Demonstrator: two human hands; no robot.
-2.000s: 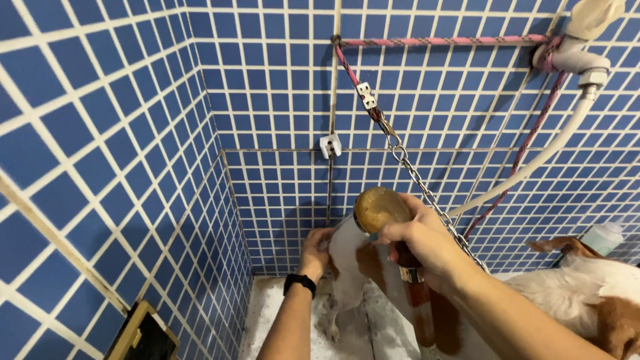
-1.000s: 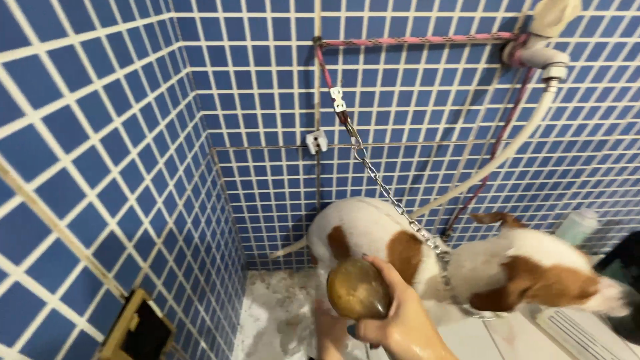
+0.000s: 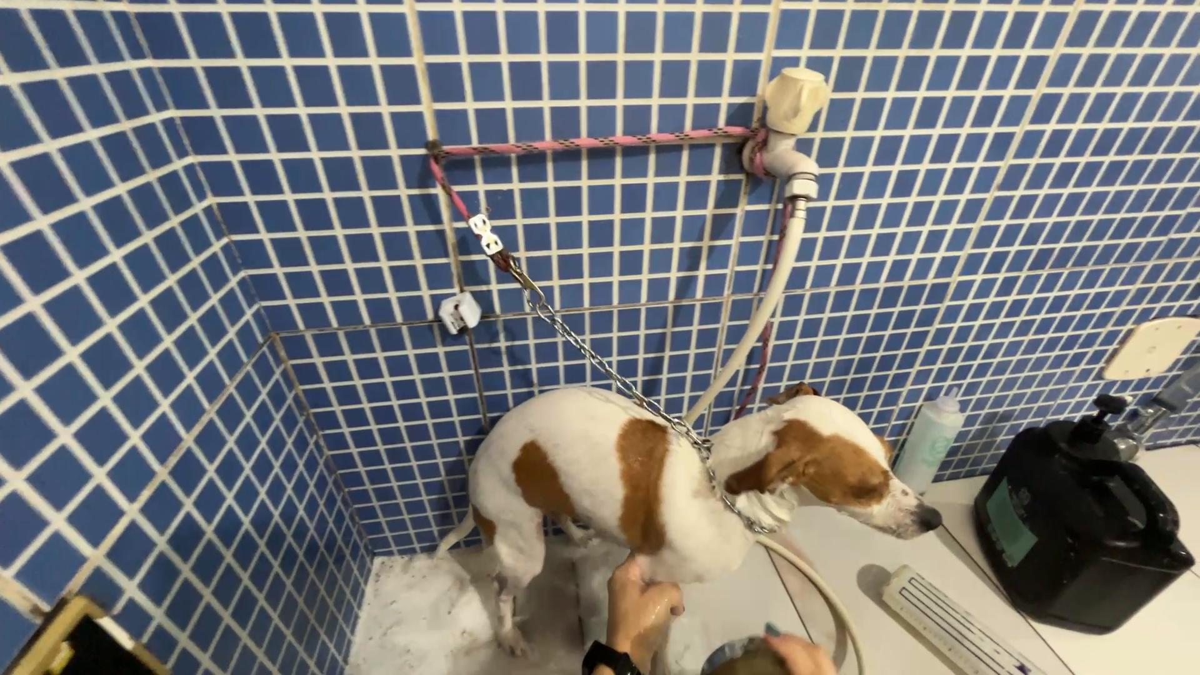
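Note:
A white and brown dog (image 3: 581, 450) stands wet in a tiled corner, its head toward the right. A metal chain (image 3: 600, 361) runs from its neck to a pink rope (image 3: 591, 144) on the wall. My left hand (image 3: 640, 605), with a black band at the wrist, is closed around the upper part of the dog's front leg. At the bottom edge my right hand (image 3: 797, 654) holds a round brownish shower head (image 3: 745, 659), partly cut off by the frame.
A white tap (image 3: 795, 98) with a pale hose (image 3: 778, 291) is on the blue tiled wall. On the right are a pale green bottle (image 3: 928, 443), a black jug (image 3: 1078, 525) and a slotted white drain cover (image 3: 952, 623). A gold-framed dark object (image 3: 80, 642) is at lower left.
The right hand with the shower head has moved down, away from the dog's rear. The left hand, earlier at the dog's rear, is now at the front leg. The view has shifted right.

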